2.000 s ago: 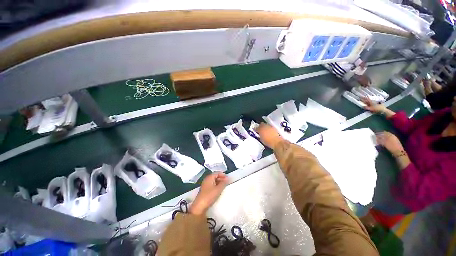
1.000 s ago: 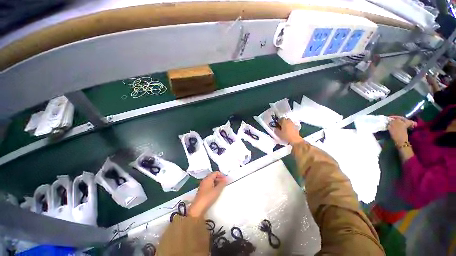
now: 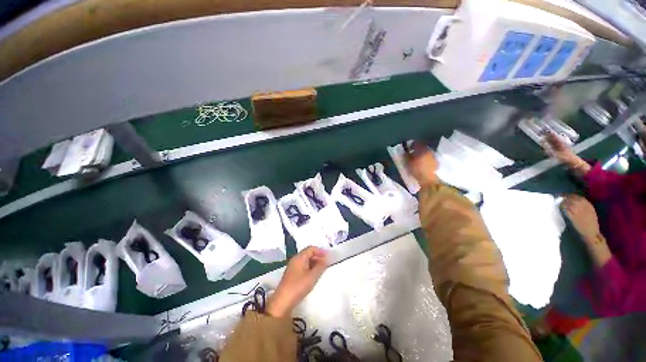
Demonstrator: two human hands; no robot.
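Observation:
White wrapped units with dark hollows stand in a slanting row on the green belt [image 3: 205,184]; black coiled cables lie in them, such as the unit [image 3: 265,233] left of centre. My right hand [image 3: 423,164], blurred, is over the farthest unit of my row [image 3: 401,168], its fingertips on a black cable [image 3: 408,146] at the unit's top end. My left hand [image 3: 301,272] rests near the belt's near rail, fingers curled together, nothing seen in it. Loose black cables [image 3: 340,346] lie on the whitish work surface [image 3: 361,283], partly cut off below.
White foam sheets [image 3: 528,240] lie at right beside a person in magenta, whose hands reach to the belt and sheets. A brown box [image 3: 285,108] and pale tangle [image 3: 219,113] are beyond the far rail. A power strip [image 3: 528,53] hangs above; a blue tote [image 3: 53,351] is lower left.
My right hand has moved from one wrapped unit to another farther along the row. My left hand has stayed near the rail. The neighbour's one hand has moved from the foam sheets to the belt.

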